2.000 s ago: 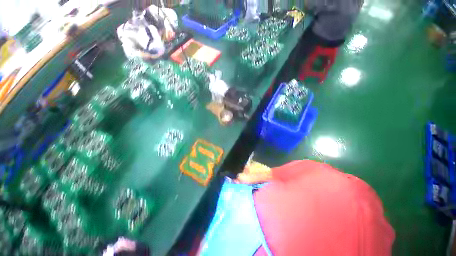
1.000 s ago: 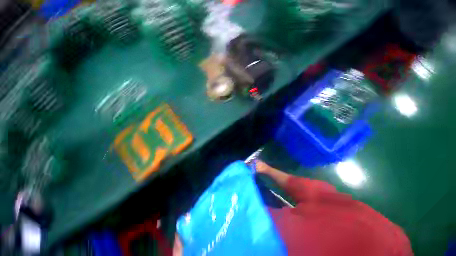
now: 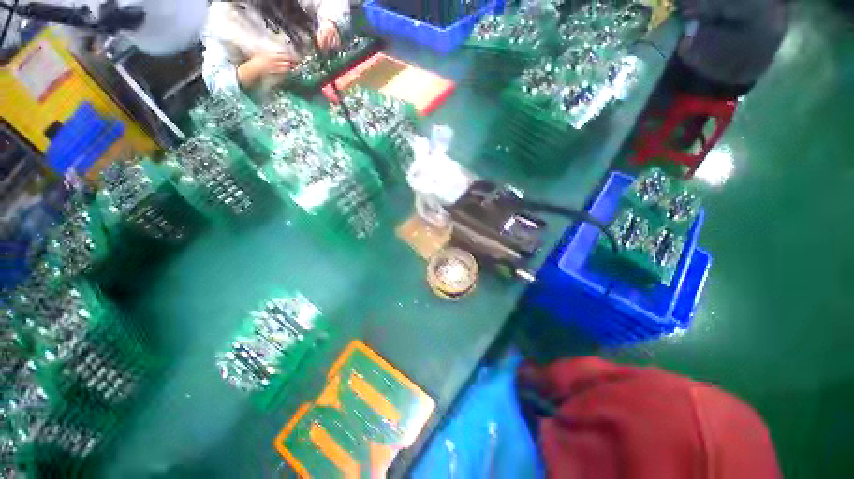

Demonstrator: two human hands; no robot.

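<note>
Neither of my hands shows; a red sleeve and a blue apron are at the bottom of the view. A green circuit board panel with silver components lies on the green bench in front of me. An orange fixture frame lies nearer, cut off by the bottom edge. A small round tin stands beyond it, beside a black box-like item with a black cord.
Stacks of populated boards line the bench's left and far sides. A blue bin holding boards stands right of the bench, near a red stool. A person's hands work at the far side.
The view has swung and moved closer to the bench, so the frame sits lower. The hand at the end of the red sleeve has gone out of view.
</note>
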